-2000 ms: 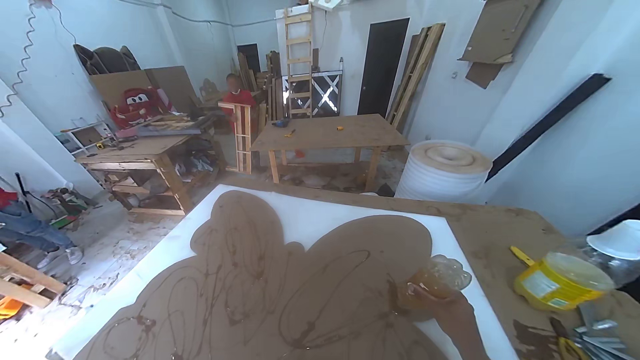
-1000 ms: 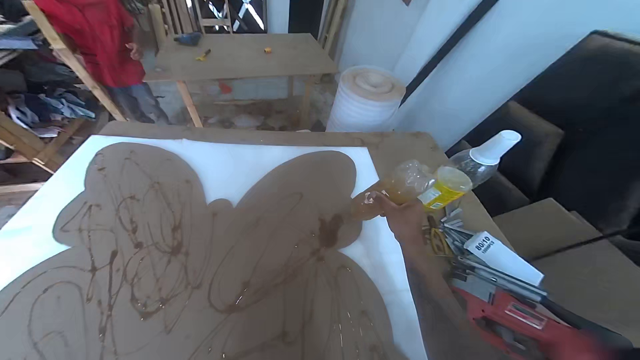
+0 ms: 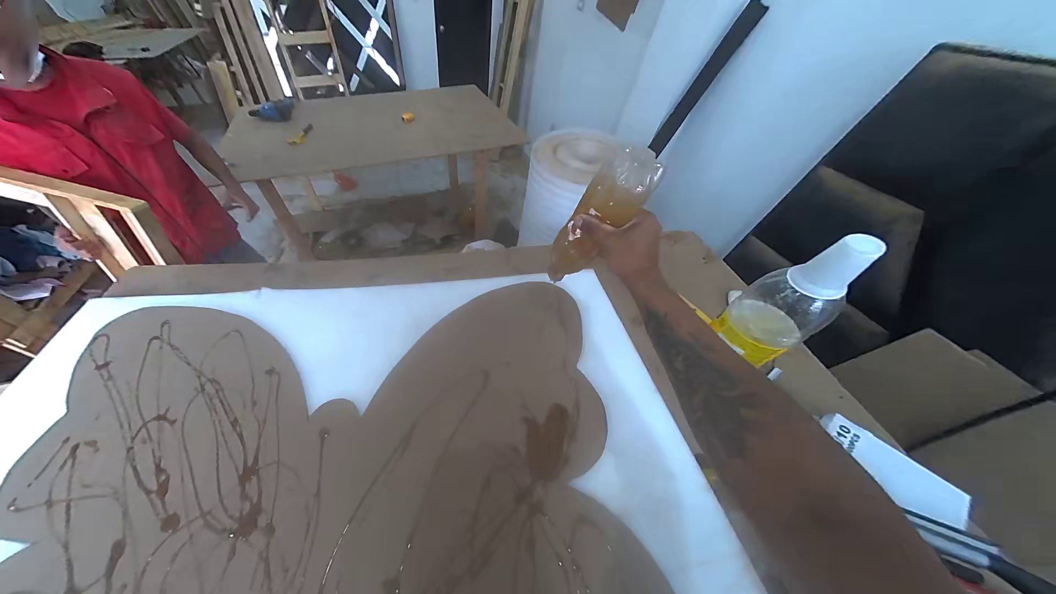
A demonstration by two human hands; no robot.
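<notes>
My right hand grips a clear plastic bottle of amber liquid, tilted with its neck down over the table's far right part. Its mouth is near the top right corner of a white sheet. On the sheet lies a brown board with a curved, lobed outline. Looping strings of glossy amber liquid and a dark wet patch mark the board. My left hand is out of view.
Right of my arm stand a clear bottle with a white cap, a yellow-labelled tub and a white box. A person in red stands back left near a wooden table. A white roll and dark upholstered furniture are beyond.
My right hand, holding the bottle, has moved from beside the board's right lobe to beyond the sheet's far right corner. The view has shifted. The person in red shows larger at the left.
</notes>
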